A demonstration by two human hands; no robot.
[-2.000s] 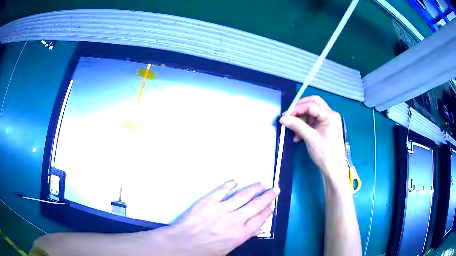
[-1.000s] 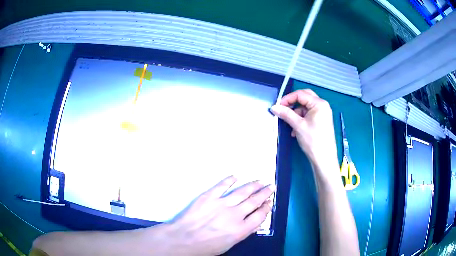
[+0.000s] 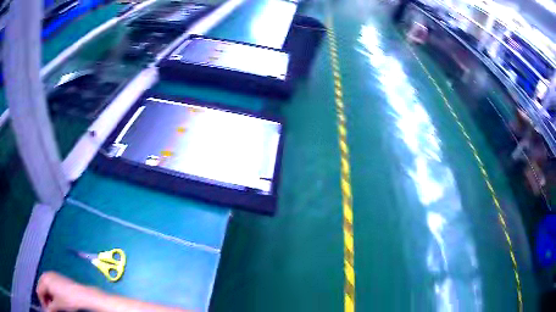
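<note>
The yellow-handled scissors (image 3: pixel 111 264) lie on the green worktop (image 3: pixel 152 259) at the lower left, blades pointing left. My right hand (image 3: pixel 53 292) is at the lower left edge of the picture, just below the scissors and not touching them. Its fingers are curled and blurred, and I cannot tell whether it holds anything. The forearm runs off the bottom edge. My left hand is out of the picture. The panel that was under my hands and the white tape ribbon are also out of view.
A display panel (image 3: pixel 213 146) in a dark border lies beyond the scissors, with a second panel (image 3: pixel 244 60) and more behind it. A pale rail (image 3: pixel 110 116) and a post (image 3: pixel 30 116) stand left. A yellow-black floor line (image 3: pixel 344 177) runs right of the worktop. People are blurred at far right.
The view has swung far to the right, along the line. The panel being worked on, the tape ribbon and my left hand have left the picture. My right hand now shows at the lower left.
</note>
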